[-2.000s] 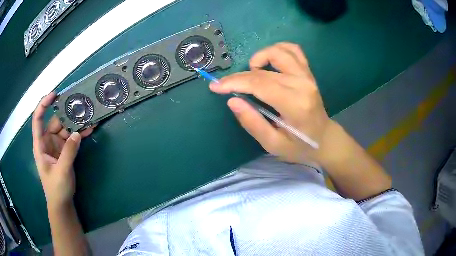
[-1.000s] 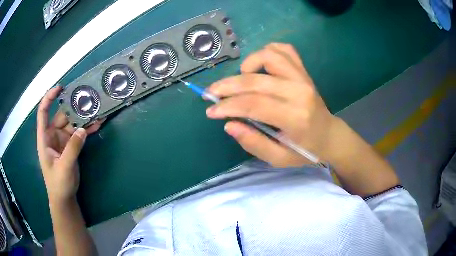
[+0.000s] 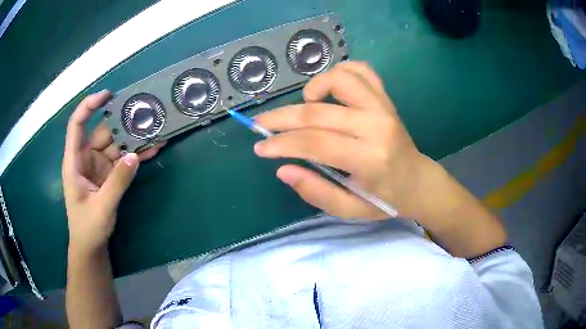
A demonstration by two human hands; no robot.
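A long grey four-cavity plate (image 3: 225, 67) is tilted above the green surface, its right end higher in the picture. Four shiny ribbed speaker diaphragms (image 3: 252, 70) with domed centres sit in it. My left hand (image 3: 96, 173) grips the plate's left end, thumb at the lower corner. My right hand (image 3: 360, 138) holds a thin clear pick tool (image 3: 356, 187) with a blue collar like a pen. Its fine tip is at the plate's lower long edge, between the second and third diaphragms from the left. Hair-thin lead wires (image 3: 218, 133) show below that edge.
The green work surface (image 3: 186, 193) lies under the plate, with a curved white strip (image 3: 90, 71) beyond it. A dark round pad (image 3: 453, 14) is at the top right. A white and light-blue bundle (image 3: 570, 29) is at the right edge. Grey floor with a yellow line shows at right.
The plate and my left hand have moved right. The tool tip has shifted from the rightmost diaphragm leftward along the lower edge. The other plate at the top left has left view.
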